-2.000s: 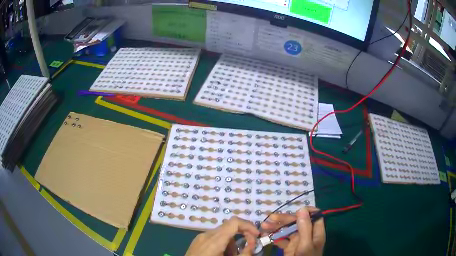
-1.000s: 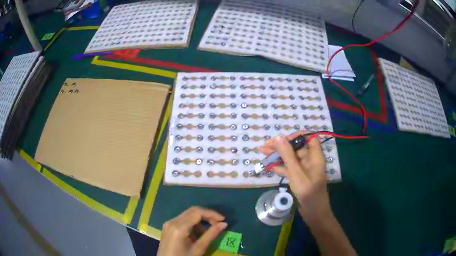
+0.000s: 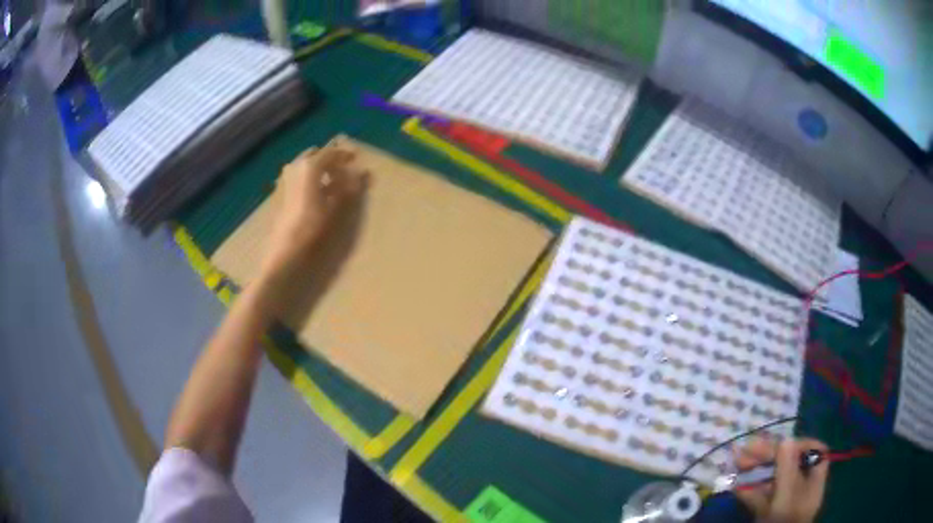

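Observation:
My left hand (image 3: 317, 199) is over the far left corner of the plain brown cardboard sheet (image 3: 430, 255). It is blurred; a small bright spot shows at its fingers, but I cannot tell if it holds a part. My right hand (image 3: 788, 480) holds the test probe (image 3: 755, 476) at the lower right, by the near edge of the main component tray (image 3: 655, 342). The silver round test fixture (image 3: 663, 503) stands left of my right hand, partly cut off by the lower edge. Small round parts sit in the tray's rows.
A tray stack (image 3: 194, 128) stands at the far left. Two trays (image 3: 527, 92) (image 3: 747, 189) lie behind, and another (image 3: 918, 373) is cut off at right. White slips (image 3: 841, 291), a red lead (image 3: 870, 274), a green label (image 3: 503, 508) and a monitor (image 3: 839, 51) also show.
The view has swung left. My left hand has moved from the bench's front edge to the cardboard sheet's far corner. My right hand, with the probe, has drawn back from over the tray towards the fixture.

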